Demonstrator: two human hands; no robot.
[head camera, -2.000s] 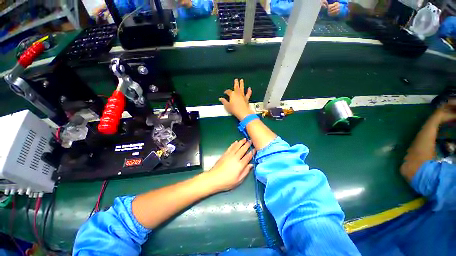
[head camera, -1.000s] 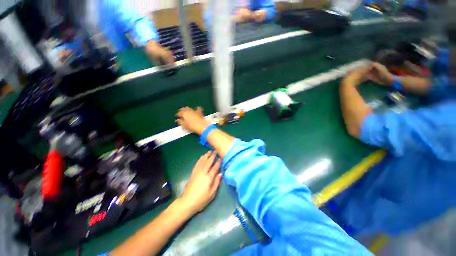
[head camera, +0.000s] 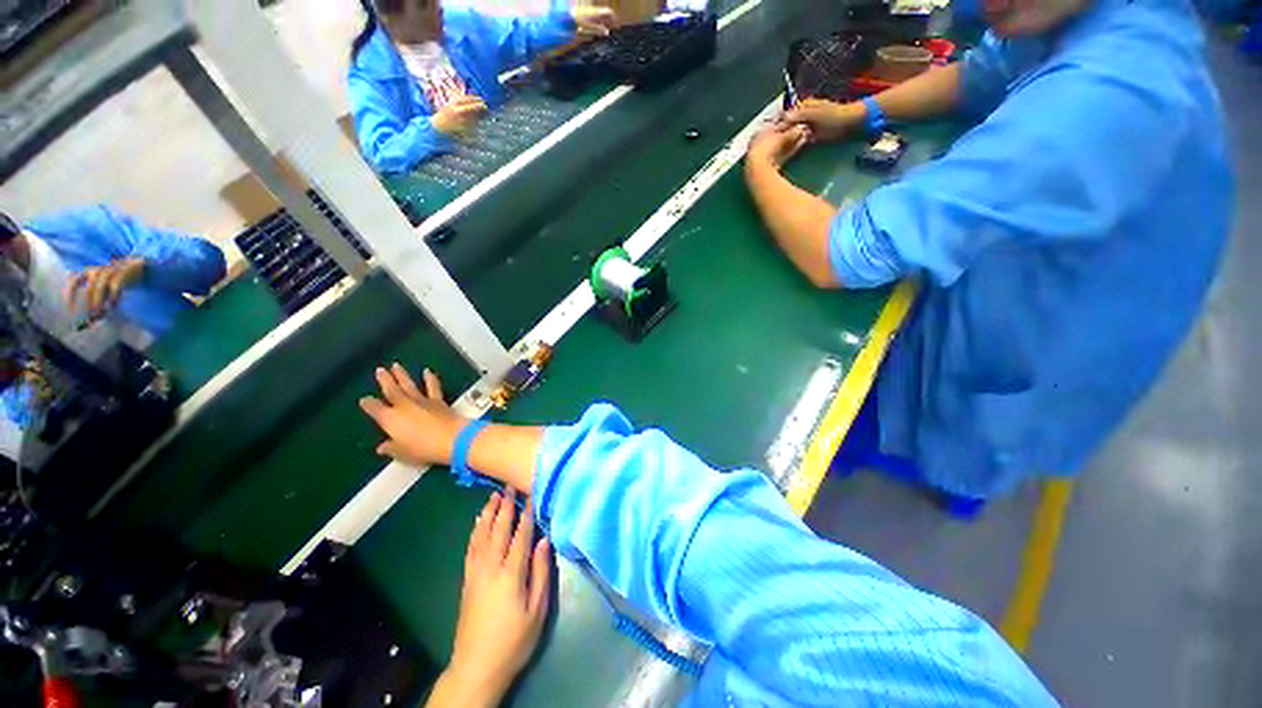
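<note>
My right hand (head camera: 413, 418), with a blue strap (head camera: 467, 452) on its wrist, rests over the pale metal rail (head camera: 363, 509), fingers spread and empty. My left hand (head camera: 501, 595) lies flat on the green bench (head camera: 720, 325) just below the right wrist, fingers slightly apart and empty; its forearm runs out of the bottom edge. A small fitting with brass-coloured parts (head camera: 522, 374) sits at the foot of the white post (head camera: 401, 249), right of my right hand, not touched. A coiled blue cord (head camera: 653, 643) shows under my right sleeve.
A solder wire spool (head camera: 623, 281) stands beyond the fitting. The black test fixture (head camera: 332, 622) is cut off at bottom left. A person in a blue smock (head camera: 1038, 235) works at right; two others sit across the line near black trays (head camera: 298, 256). Yellow tape (head camera: 851, 401) edges the bench.
The view has swung to the right. The fixture has slid to the bottom left corner and the neighbouring person shows more fully. My hands keep nearly the same pose on rail and bench.
</note>
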